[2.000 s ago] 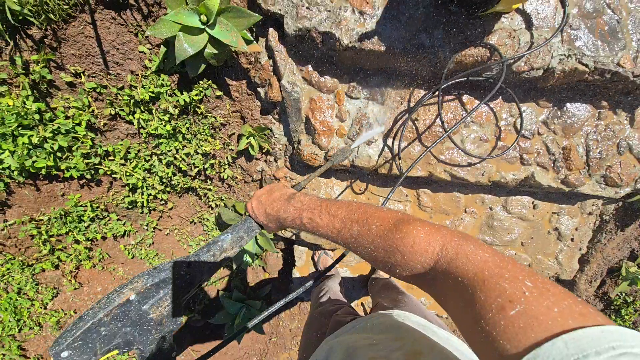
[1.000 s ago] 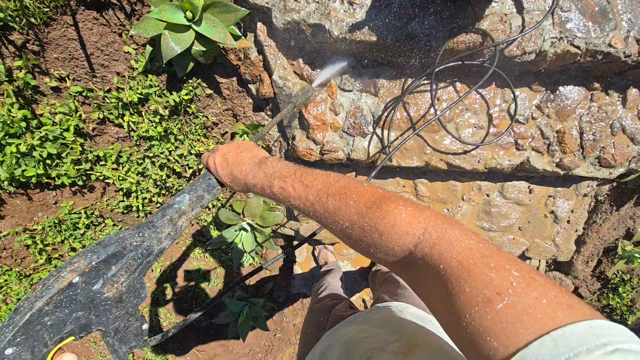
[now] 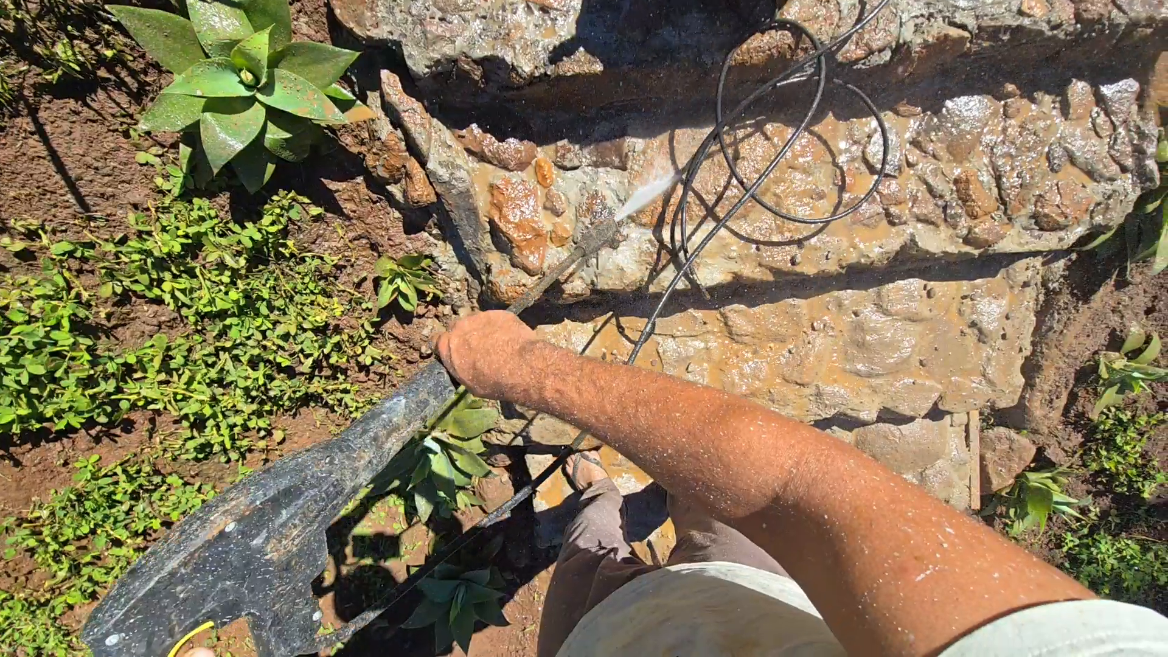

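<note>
My right hand (image 3: 485, 354) is closed around the front of a pressure washer's black plastic gun body (image 3: 265, 511), where the thin metal lance (image 3: 557, 274) begins. From the lance's nozzle a white water jet (image 3: 648, 193) sprays onto a wet stone step (image 3: 776, 173). Of my left hand (image 3: 196, 651) only a sliver of skin shows at the bottom edge, beside a yellow part at the gun's handle; its grip is hidden. A black hose (image 3: 748, 187) lies looped on the steps and passes beneath my right forearm.
Another muddy, wet step (image 3: 849, 342) lies below the sprayed one. A large succulent (image 3: 246, 87) and leafy ground cover (image 3: 210, 310) grow in red soil on the left. My sandaled foot (image 3: 587, 467) stands near smaller succulents (image 3: 443, 461). More plants (image 3: 1127, 370) edge the right side.
Compared with one second ago, my right hand and the lance have moved to the right, and the water jet has shifted rightward along the stone step, toward the hose loops.
</note>
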